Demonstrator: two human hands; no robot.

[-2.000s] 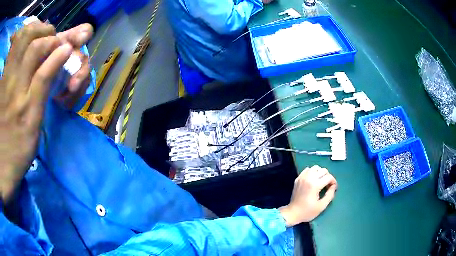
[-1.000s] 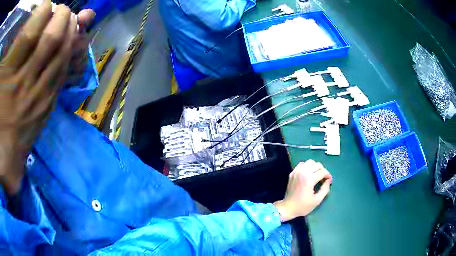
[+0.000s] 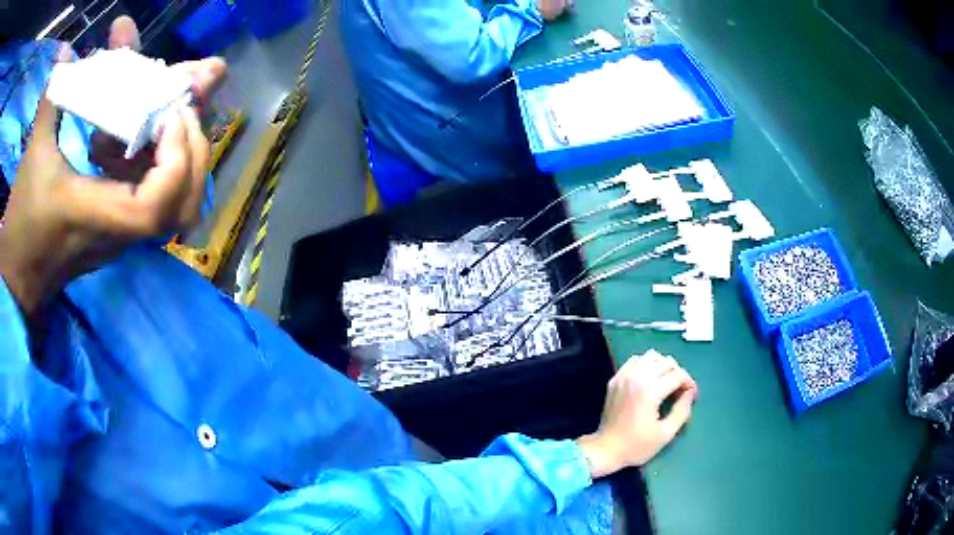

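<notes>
My left hand (image 3: 110,204) is raised close to the camera at the upper left, blurred, with its fingers around a white block-like piece (image 3: 120,92). Fingers show behind the piece; I cannot tell if all belong to this hand. My right hand (image 3: 643,411) rests at the green bench's near edge, loosely curled and empty. Several white housings (image 3: 706,251) lie beyond it on the bench. Their thin cables (image 3: 617,270) hang over the edge into the black bin.
The black bin (image 3: 418,405) holds clear bags of white and grey parts. A large blue tray (image 3: 638,144) with white pieces stands behind the housings. Two small blue boxes (image 3: 792,376) of silvery bits and clear bags (image 3: 908,188) lie at the right. Another worker's blue sleeve (image 3: 445,47) is beyond.
My left hand has turned and its fingers have spread, so the white piece shows more. My right hand has stayed resting on the bench. The view has shifted slightly.
</notes>
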